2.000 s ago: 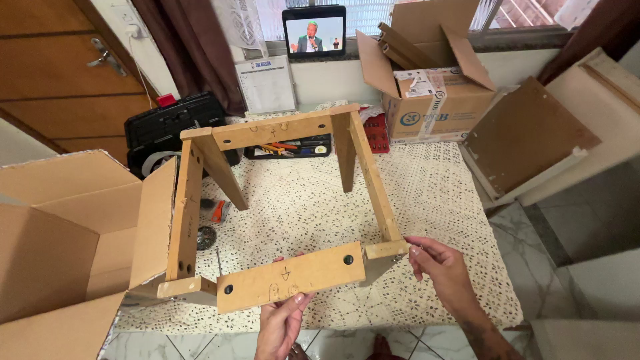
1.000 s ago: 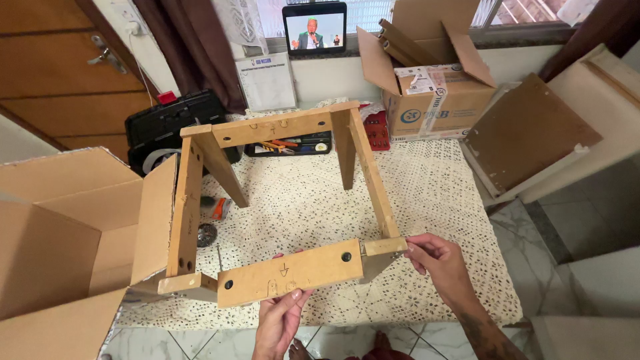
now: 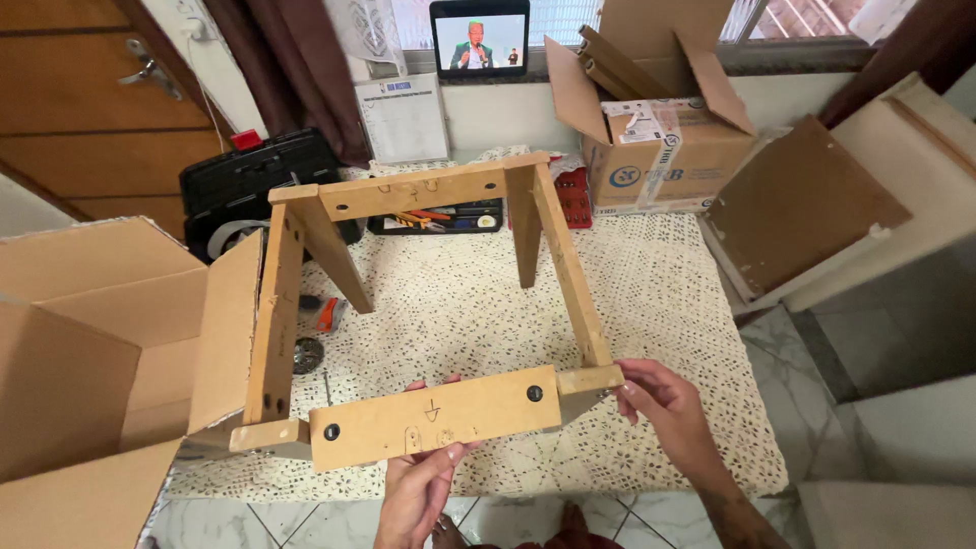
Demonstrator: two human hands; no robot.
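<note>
A wooden frame of four rails and tapered legs stands on a crocheted tablecloth (image 3: 656, 305). My left hand (image 3: 423, 480) grips the near rail (image 3: 473, 415) from below, thumb on its face and fingertips behind its top edge. That rail has two black round fittings and pencil marks. Its right end meets the near right leg (image 3: 587, 379); its left end is beside the near left leg (image 3: 271, 435). My right hand (image 3: 656, 400) pinches the outer corner of the near right leg, where a small metal part shows. The far rail (image 3: 415, 191) spans the two back legs.
An open cardboard box (image 3: 168, 366) is close on the left. Behind the frame lie a tool tray (image 3: 457, 221), a red bit case (image 3: 573, 198) and a black toolbox (image 3: 259, 175). A taped carton (image 3: 663, 168) stands at the back right. An orange tool (image 3: 328, 314) lies inside the frame.
The near rail has tilted a little in my left hand, and that hand's thumb now lies farther right along its lower edge. My right hand stays at the near right corner.
</note>
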